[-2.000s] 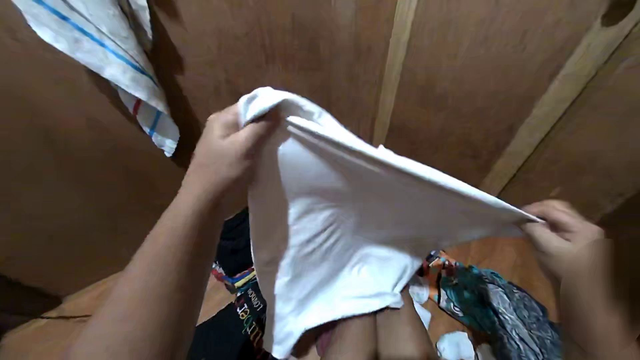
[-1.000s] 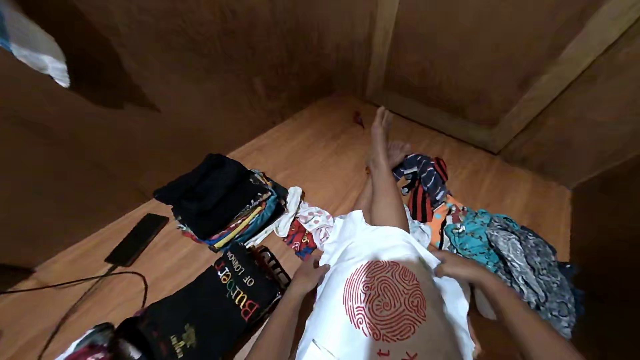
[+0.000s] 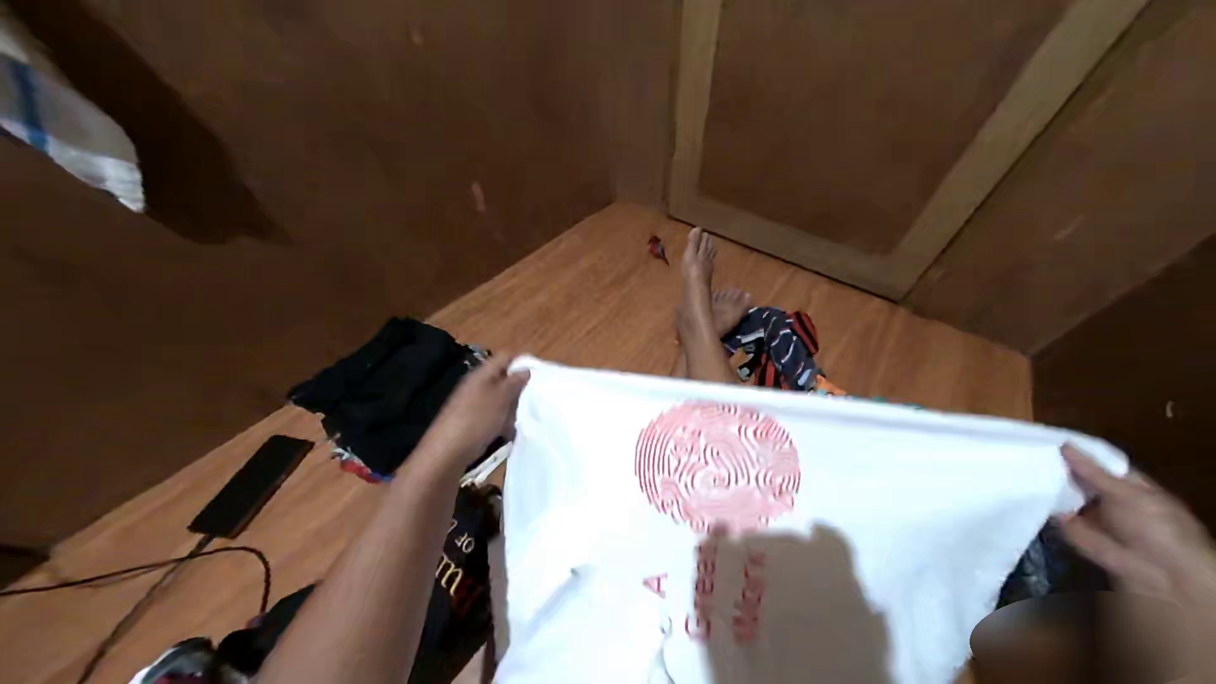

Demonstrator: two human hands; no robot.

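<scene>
A white printed garment, with a round red line pattern and red lettering, is stretched flat over the person's lap. My left hand grips its upper left corner, and my right hand pinches the upper right corner. The top edge runs taut between both hands. A shadow falls over the lower part of the cloth. The lower edge lies outside the view. Bare legs and feet extend beyond the cloth.
Folded dark clothes are stacked on the wooden floor at left, near a black phone on a cable. Black lettered cloth lies beside my left forearm. Patterned clothes lie by the feet. A striped cloth hangs upper left. Wooden walls surround the floor.
The white garment, held up bunched at first and then resting on the lap, is now pulled wide. Both hands have moved apart since one second ago.
</scene>
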